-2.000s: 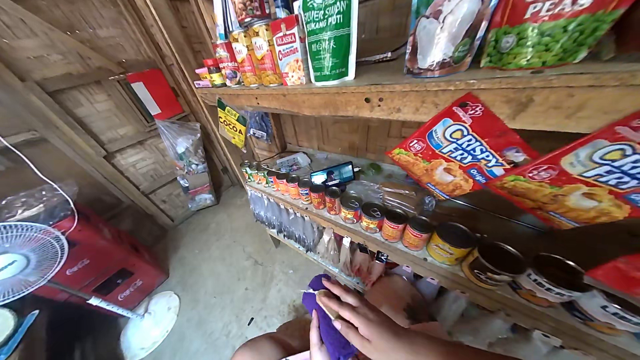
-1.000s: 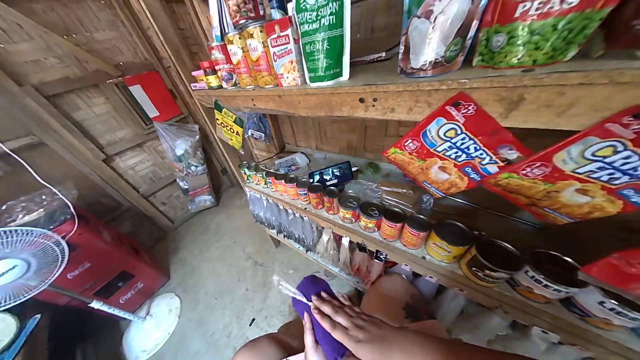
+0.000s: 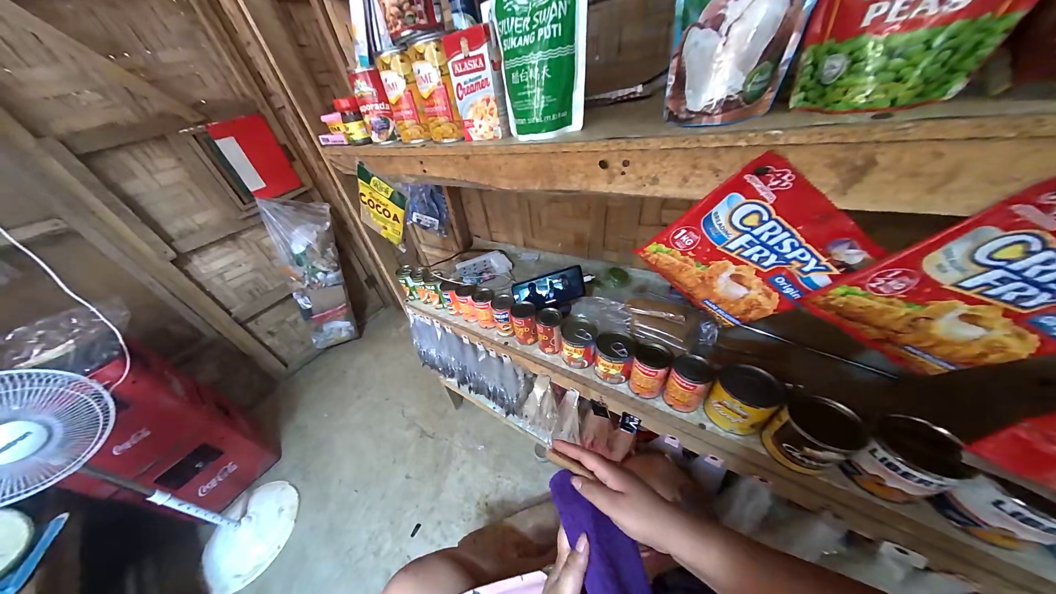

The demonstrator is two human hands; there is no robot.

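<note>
A purple cloth (image 3: 598, 528) lies over my lap at the bottom centre. My left hand (image 3: 568, 565) grips its lower left side, thumb on top and the other fingers mostly hidden. My right hand (image 3: 619, 499) comes in from the lower right over the upper part of the cloth. Between its thumb and fingers is a thin brown item (image 3: 571, 462), its kind unclear, just above the cloth's top end. Part of a pink thing (image 3: 516, 584) shows beside my left hand.
Right of my hands runs a wooden shelf (image 3: 528, 359) with a row of cans and a phone (image 3: 549, 286); small plastic bags hang beneath. Food pouches stand on an upper shelf (image 3: 676, 157). At left are a standing fan (image 3: 247, 540) and red crates (image 3: 181, 445).
My right hand has shifted from lying across the purple cloth to holding the thin brown item at its top. The clear plastic strip seen there one second ago no longer shows.
</note>
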